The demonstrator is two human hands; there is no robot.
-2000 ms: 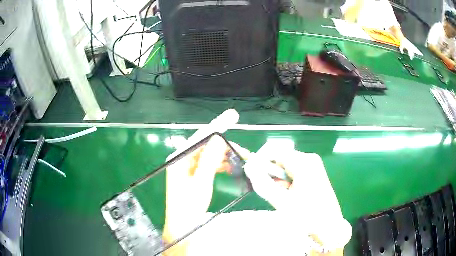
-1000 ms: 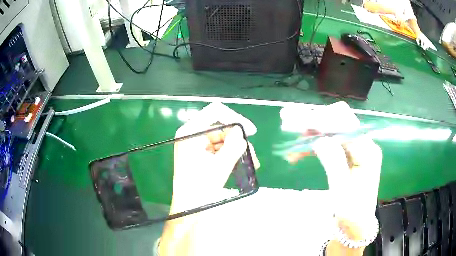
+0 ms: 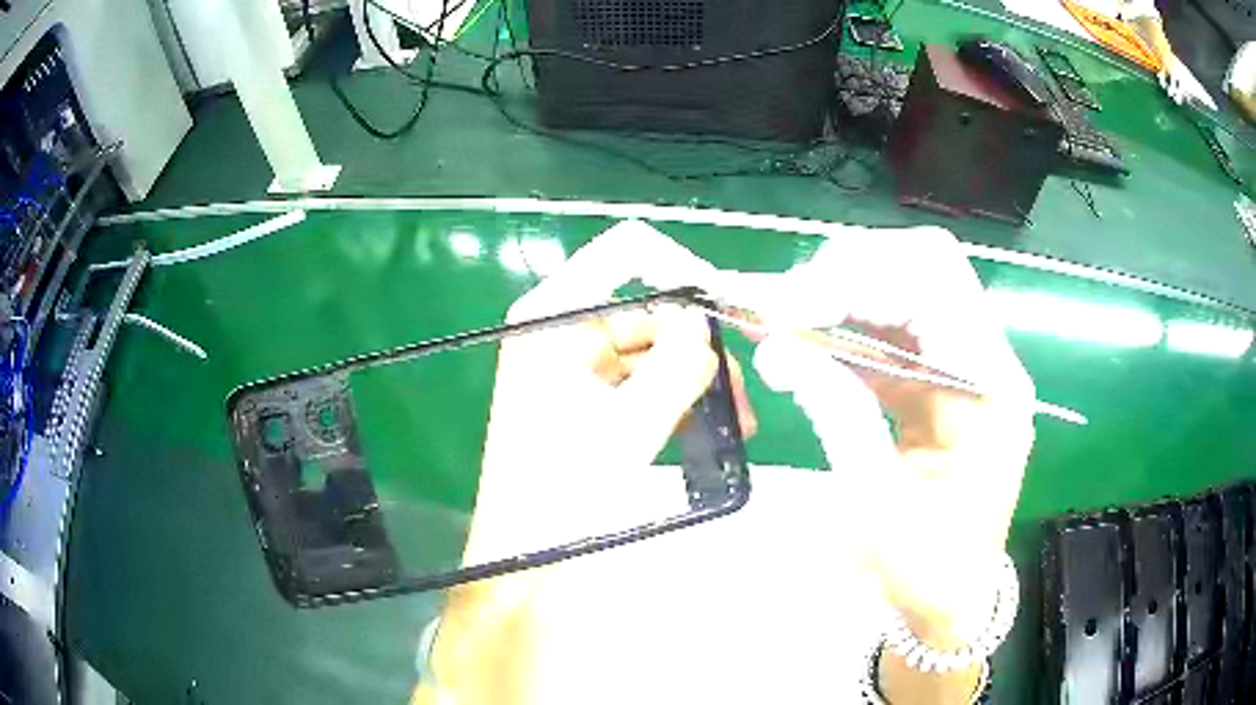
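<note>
A thin black phone middle frame (image 3: 314, 517) with a large open window lies tilted across the view, its camera-hole end at the left. My left hand (image 3: 599, 393), overexposed white, holds it by its right end. My right hand (image 3: 916, 372), also overexposed, grips a slim metallic pen-like tool (image 3: 882, 361). The tool's tip is at the frame's upper right corner; whether it touches cannot be told. A white sheet (image 3: 689, 592) shows below the hands, merging with the bright forearms.
A black tray (image 3: 1143, 606) with pockets stands at the lower right. Beyond are a black computer tower (image 3: 689, 69), a dark red box (image 3: 971, 138) with a mouse, and cables. Open electronic equipment (image 3: 55, 207) is at the left. Another person's hand (image 3: 1164, 62) shows at the upper right.
My right hand, apart from the frame a second ago, has come back to its upper right corner with the tool. The frame now lies less steeply than two seconds ago. The view has shifted downward.
</note>
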